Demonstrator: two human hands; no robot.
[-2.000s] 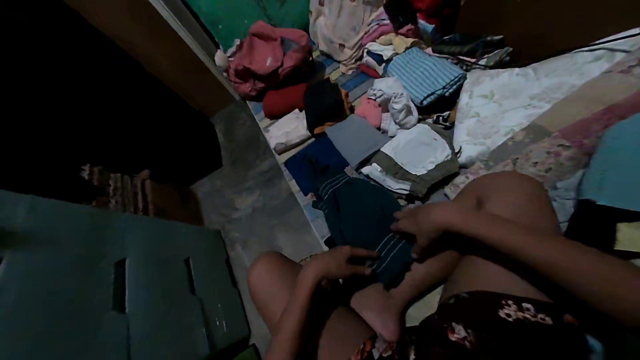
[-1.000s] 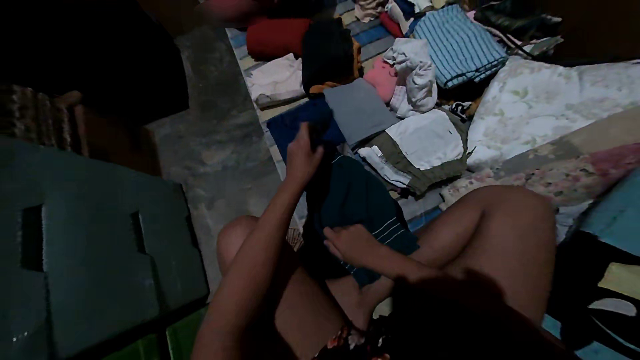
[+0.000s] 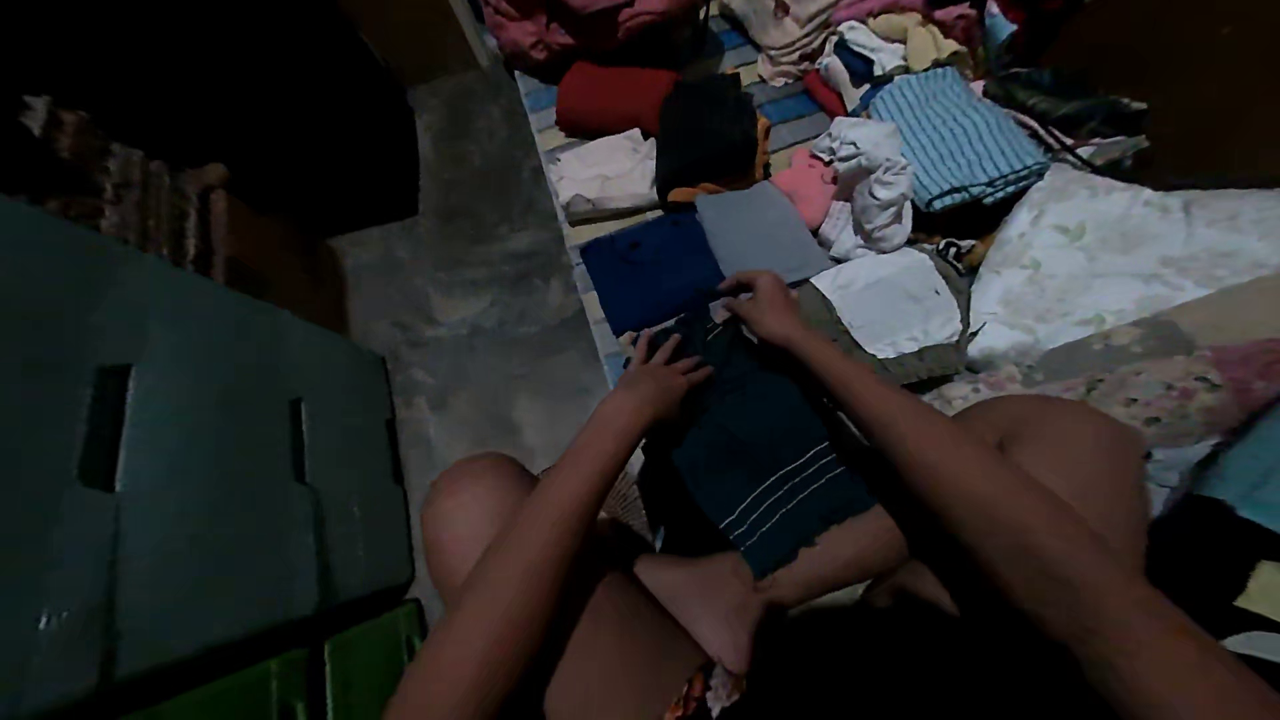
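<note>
A dark teal garment with thin white stripes [image 3: 770, 450] lies in front of me, its lower edge over my shin. My left hand [image 3: 665, 378] rests on its upper left part, fingers spread. At its upper right edge, my right hand [image 3: 765, 308] has thumb and fingertips close together at the cloth; whether they pinch it is hard to tell. Just beyond the hands lie a folded navy cloth [image 3: 650, 270] and a folded grey cloth [image 3: 762, 232]. To the right, a white cloth [image 3: 890, 300] sits on an olive garment [image 3: 935, 365].
Farther off are a red roll of cloth [image 3: 615, 98], a black folded garment [image 3: 708, 130], a white folded cloth [image 3: 605, 172], a blue striped cloth [image 3: 955, 135] and a red bag [image 3: 590, 30]. A floral sheet [image 3: 1130, 260] spreads right. Grey-green drawers [image 3: 220, 430] stand left, beside the concrete floor [image 3: 480, 270].
The striped garment has been shifted and spread out lengthwise. My right hand has moved from its lower part up to its far edge. My left hand now lies on the cloth with fingers spread.
</note>
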